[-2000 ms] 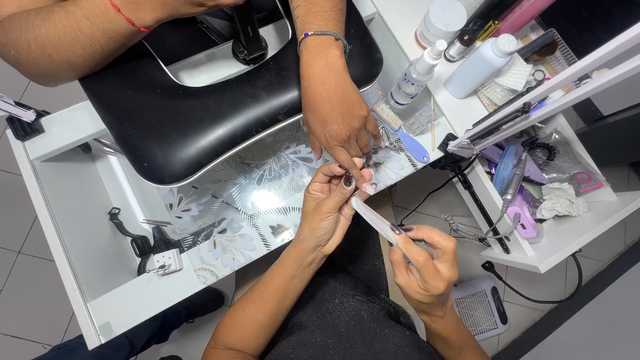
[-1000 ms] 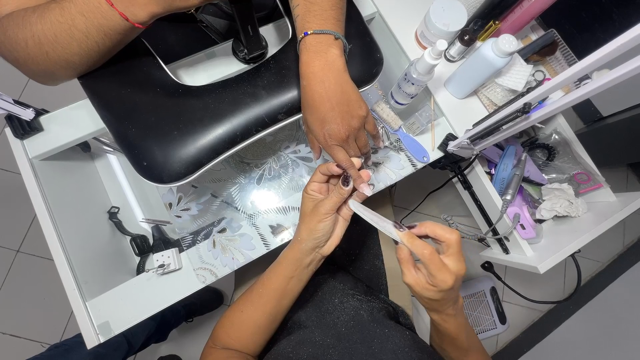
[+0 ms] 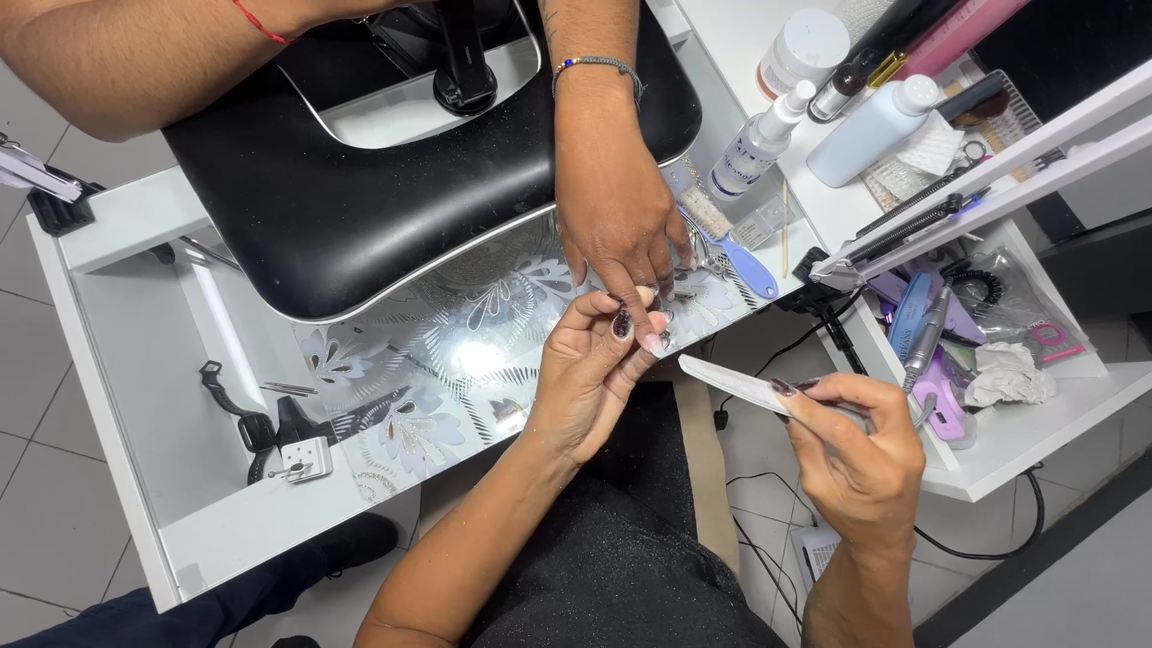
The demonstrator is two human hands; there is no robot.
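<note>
My left hand [image 3: 589, 373] grips a finger of another person's hand [image 3: 616, 216], which reaches down over a black padded armrest [image 3: 432, 216]. That finger ends in a long pale nail [image 3: 653, 344]. Between the fingers and thumb of my right hand [image 3: 855, 450] is a white nail file [image 3: 733, 382]. The file's tip points up and left, a small gap away from the held finger's nail. Dark polish covers my own nails. A glass tabletop over a floral pattern [image 3: 486, 355] lies under the other person's hand.
A blue-handled nail brush [image 3: 747, 265], a clear spray bottle [image 3: 756, 148] and a pale blue bottle [image 3: 868, 130] are at the right. The open drawer [image 3: 972, 472] holds a nail drill handpiece [image 3: 927, 333] and crumpled tissue [image 3: 1010, 373]. A black wristwatch [image 3: 256, 432] lies at the left.
My right hand with the file has moved right and down, and the file's tip now stands apart from the held finger. My left hand still holds the finger.
</note>
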